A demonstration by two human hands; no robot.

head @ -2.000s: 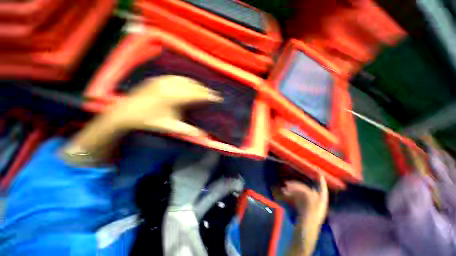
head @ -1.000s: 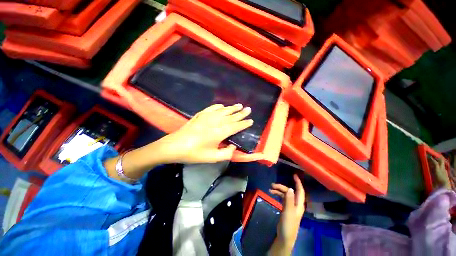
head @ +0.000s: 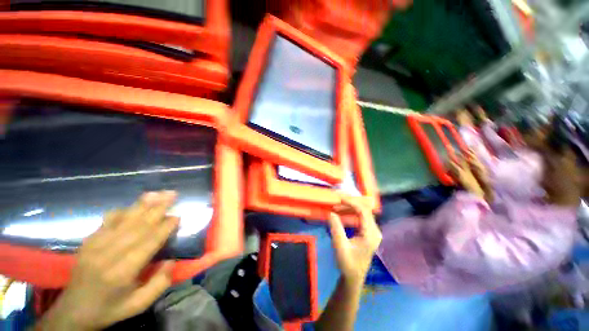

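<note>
A large tablet with a dark reflective screen (head: 97,161) lies in an orange-red foam tray (head: 227,194) at the left. My left hand (head: 123,258) is over its lower right part, fingers spread, seemingly flat on the glass; it is slightly blurred. A second tablet, its screen pale and lit (head: 297,97), lies tilted in a foam tray on top of another loaded tray. My right hand (head: 355,242) is raised at the front edge of that lower tray, fingers bent; whether it touches the foam I cannot tell.
A small dark-screened device (head: 290,278) in a narrow orange-red frame is low by my right forearm. Stacked foam trays (head: 116,58) stand at the back left, more blurred ones behind. A person in a pink smock (head: 452,239) sits at the right, hands at a tray (head: 429,145) on the green surface (head: 394,155).
The view has swung right, so the trays shift left and the pink-smocked person shows more. My left hand remains over the dark tablet. My right hand has come up to the lower tray's front edge.
</note>
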